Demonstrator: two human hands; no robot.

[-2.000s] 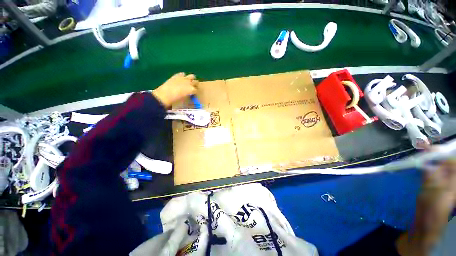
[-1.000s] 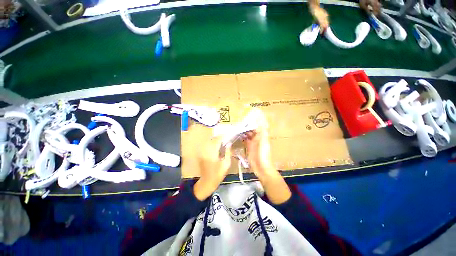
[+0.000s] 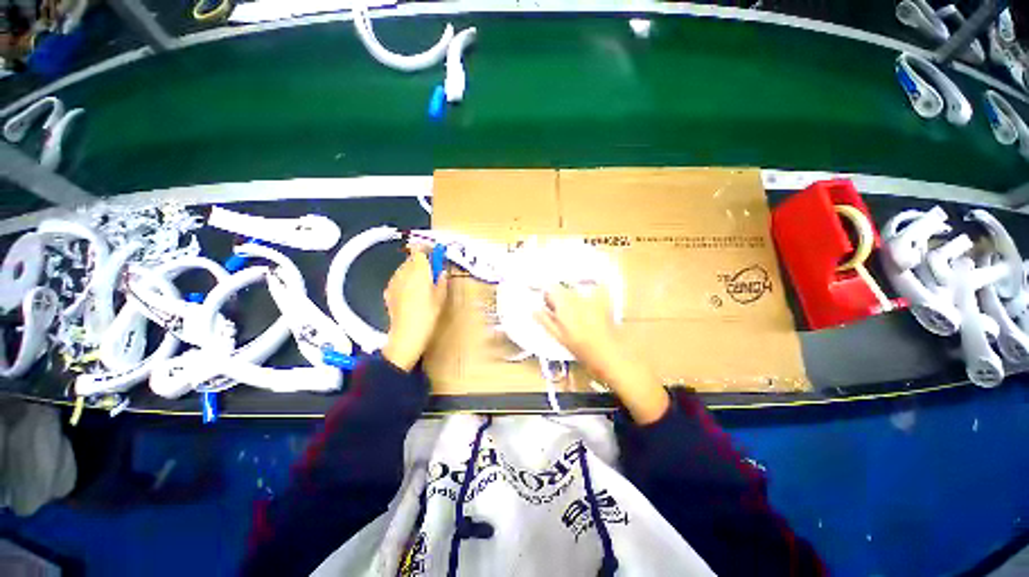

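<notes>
A white tape roll (image 3: 564, 265), overexposed by glare, lies flat on the cardboard mat (image 3: 688, 338). My right hand (image 3: 581, 318) rests on the roll with fingers bent; whether it holds a strip cannot be told. A white curved shell pair (image 3: 339, 282) lies left of the roll, its rounded end on the cardboard. My left hand (image 3: 418, 299) is at the joint of this pair, with its fingertips on the blue battery (image 3: 439, 262). A small white strip (image 3: 554, 383) hangs at the roll's near edge.
Tangled white shells (image 3: 214, 338) with blue pieces and a heap of white scraps (image 3: 135, 242) lie left. A red tape dispenser (image 3: 824, 265) and more shells (image 3: 970, 299) are right. The green conveyor (image 3: 542, 101) behind carries white shell pairs. A blue floor (image 3: 891, 473) is below.
My left hand has moved from the roll left to the battery. My right hand now lies on the roll. The conveyor's shells appear farther right, and the view has shifted. The other people's hands are gone.
</notes>
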